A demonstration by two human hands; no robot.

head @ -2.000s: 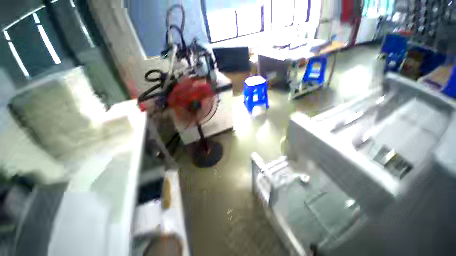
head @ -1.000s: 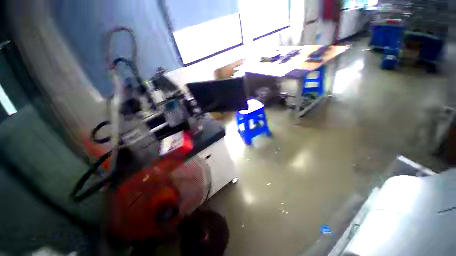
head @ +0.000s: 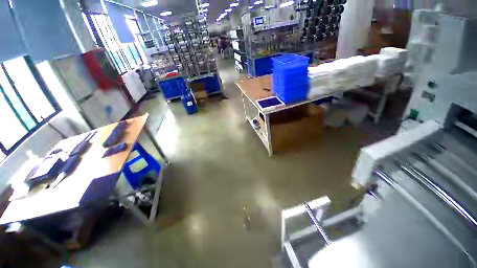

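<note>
Neither of my hands is in the picture. Nearest in front, at the right, is the large white sheet-cutting machine (head: 371, 165) with long shiny metal rollers (head: 436, 188). A white material roll (head: 340, 255) lies at its low stand (head: 306, 208), cut off by the bottom edge. At the left, a wood-topped table (head: 97, 172) carries several dark flat pieces (head: 115, 134).
A further bench (head: 251, 88) holds a stack of blue plastic trays (head: 291, 78) and long white stacks (head: 345, 73). A blue stool (head: 141, 166) stands by the left table. Blue bins (head: 172, 88) and shelving stand at the back. Grey floor (head: 219, 157) runs between.
My view has swung to the right, past the red fan and the blue stool with a white top. The left table is now nearer, and the tray bench has come into view.
</note>
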